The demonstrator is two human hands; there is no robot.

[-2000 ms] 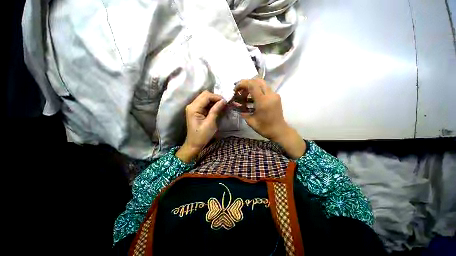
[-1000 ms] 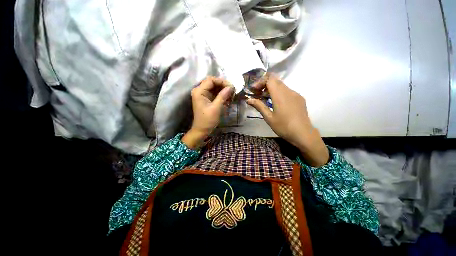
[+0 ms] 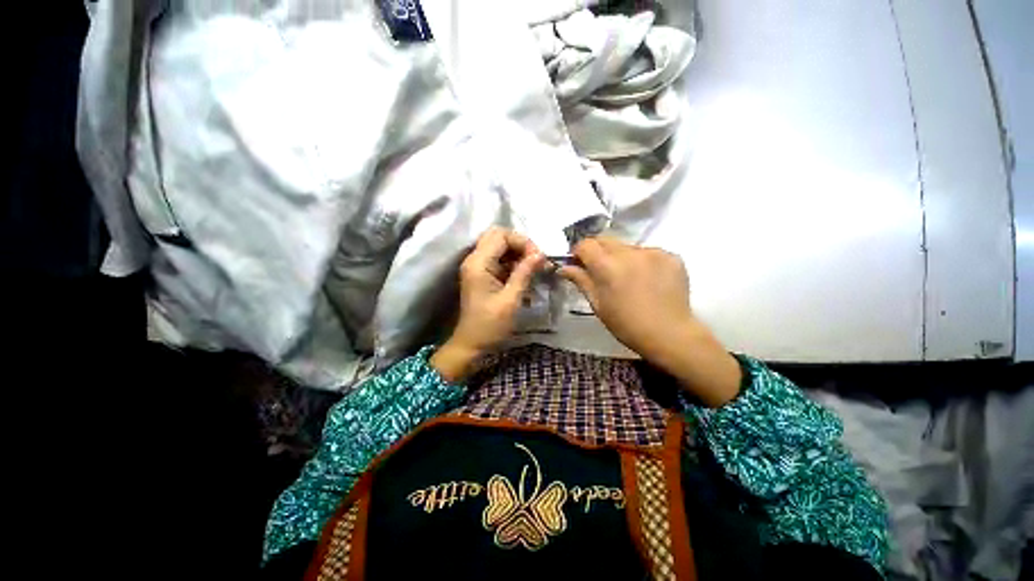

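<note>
A large off-white garment (image 3: 272,170) lies crumpled on the white table, with a dark label with white lettering (image 3: 405,19) at its top. A straight doubled band of the same cloth (image 3: 510,114) runs down to my hands. My left hand (image 3: 493,295) pinches the edge of the cloth between thumb and fingers. My right hand (image 3: 629,289) is closed around thread snips (image 3: 560,260); only a small dark part shows at the fingertips, close to the left fingertips. The rest of the snips is hidden in the palm.
The white worktable (image 3: 794,204) extends to the right, with dark lines across it and its front edge near my waist. A heap of pale cloth (image 3: 941,465) lies below the table edge at the right. The left side is dark.
The dark label has come into view at the top. My right hand has turned palm down and its fingers have closed; the blue grip seen before is now hidden. Both hands appear lower in the picture.
</note>
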